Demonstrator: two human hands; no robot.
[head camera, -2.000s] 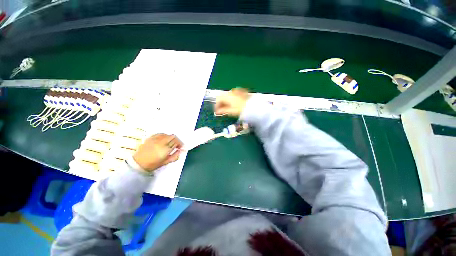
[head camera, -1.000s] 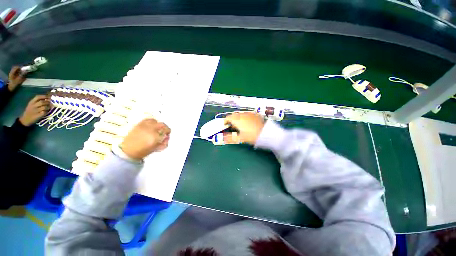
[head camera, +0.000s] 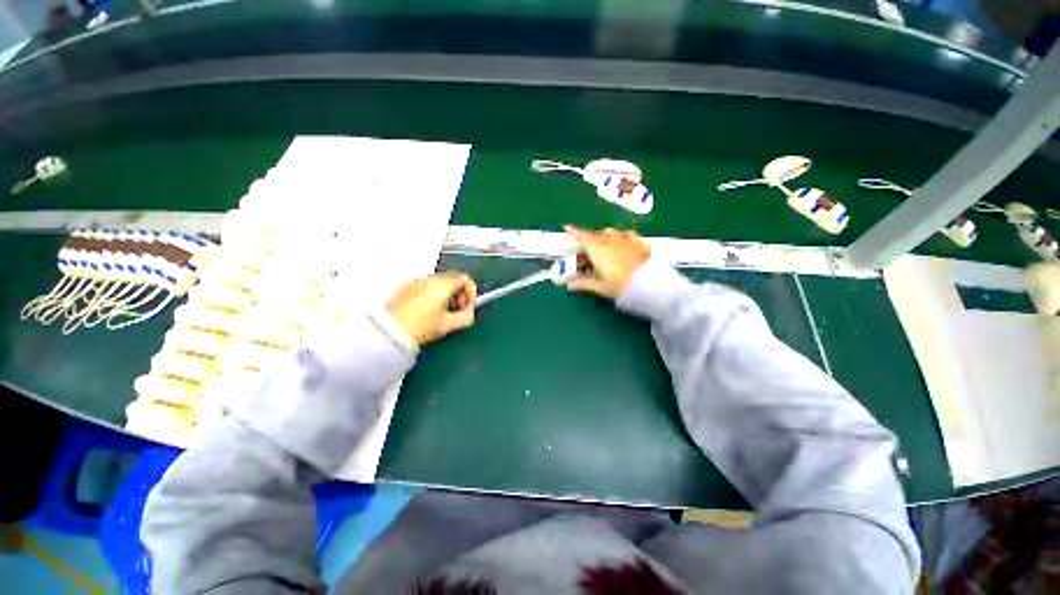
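Note:
My right hand (head camera: 607, 260) holds a striped body (head camera: 565, 270) over the green bench, its fingers covering most of it. My left hand (head camera: 434, 308) pinches the end of its white cord (head camera: 511, 285), which is drawn out straight between the hands. Cream oval pieces (head camera: 177, 378) stand in rows on the large white slotted board (head camera: 384, 186) at my left, partly behind my left sleeve. A row of striped bodies (head camera: 128, 253) lies left of the board, cords fanned toward me. A cream oval paired with a striped body (head camera: 625, 191) lies on the belt beyond my right hand.
More paired units (head camera: 818, 209) lie on the green belt to the right. A pale metal rail (head camera: 732, 252) and a slanted white upright (head camera: 965, 163) bound it. A second white board (head camera: 942, 337) lies at right. A small white piece (head camera: 47, 171) is at far left.
The oval and striped body that were at my right hand are gone from the bench; a paired unit now lies on the belt. My left hand has moved right onto a cord. The neighbour's hands have left view.

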